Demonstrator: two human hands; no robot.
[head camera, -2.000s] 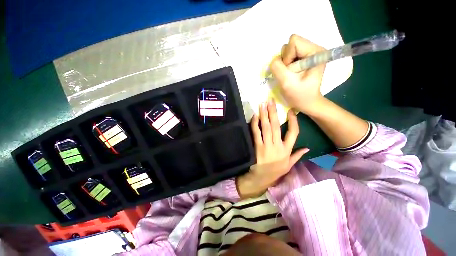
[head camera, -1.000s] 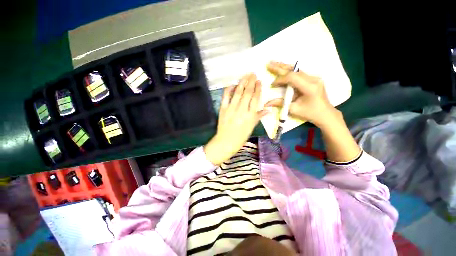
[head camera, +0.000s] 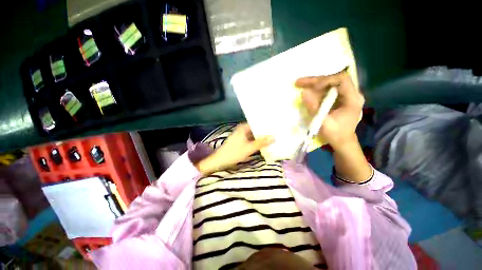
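A pale yellow-and-white paper sheet (head camera: 264, 87) is held tilted at the bench's front edge, partly over my lap. My left hand (head camera: 239, 147) grips its lower left edge, thumb on top, other fingers hidden. My right hand (head camera: 338, 108) is over the sheet and holds a blurred whitish pen (head camera: 323, 112), its barrel pointing down towards me. Whether the pen tip touches the sheet is unclear. A black foam tray (head camera: 215, 63) at the left holds several watch bodies (head camera: 174, 23) with lit yellow or green blocks. Two front-row pockets at its right end are empty.
A red tray (head camera: 122, 158) below the black tray holds dark devices and a white record sheet (head camera: 79, 205) with a dark clip. A shiny pale strip (head camera: 240, 26) lies beyond on the green bench (head camera: 309, 21). Grey crumpled material (head camera: 428, 137) is at the right.
The view has shifted, with the black tray now higher in it. The sheet has come off the bench towards me. My left hand has gone from lying flat to gripping its edge.
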